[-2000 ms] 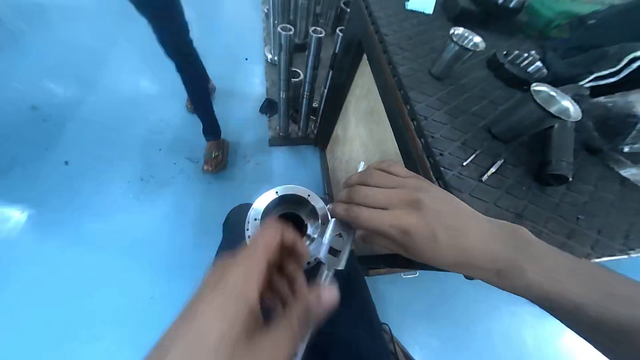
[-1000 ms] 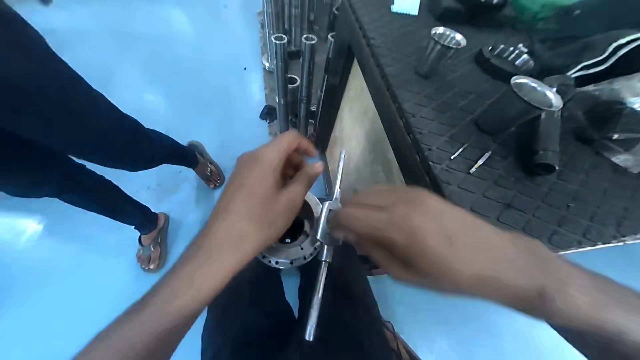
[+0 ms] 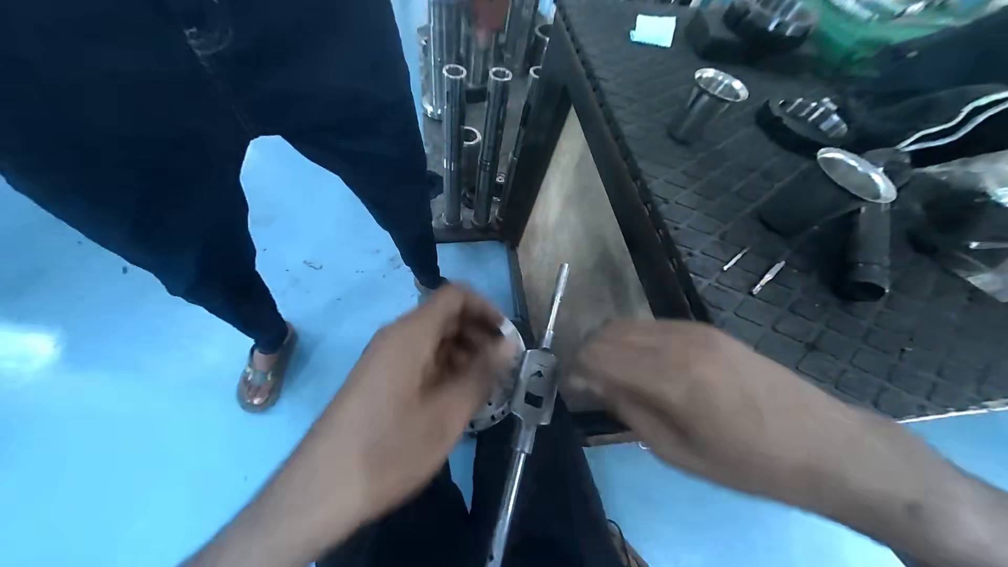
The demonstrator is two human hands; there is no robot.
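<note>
A steel tap wrench (image 3: 537, 387) with two long handles lies slantwise between my hands, over a round flanged metal part (image 3: 490, 413) at my lap. My left hand (image 3: 429, 378), fingers curled, is over the flange's left side and hides much of it; whether it grips anything cannot be told. My right hand (image 3: 657, 378) is blurred, just right of the wrench body, fingers bent; its fingertips are unclear. A square opening shows in the wrench body. Whether a tap sits in the wrench is hidden.
A bench with a black ribbed rubber mat (image 3: 835, 346) stands at right, bearing two small taps or bits (image 3: 768, 278), flanged metal sleeves (image 3: 857, 175) and a dark tube (image 3: 870, 252). Upright metal tubes (image 3: 490, 150) stand in a rack ahead. A person in dark trousers (image 3: 315, 102) stands close at front left.
The person in dark trousers has come nearer. The wrench, mostly covered by my hands two seconds ago, now shows nearly whole. Both my hands have moved around it.
</note>
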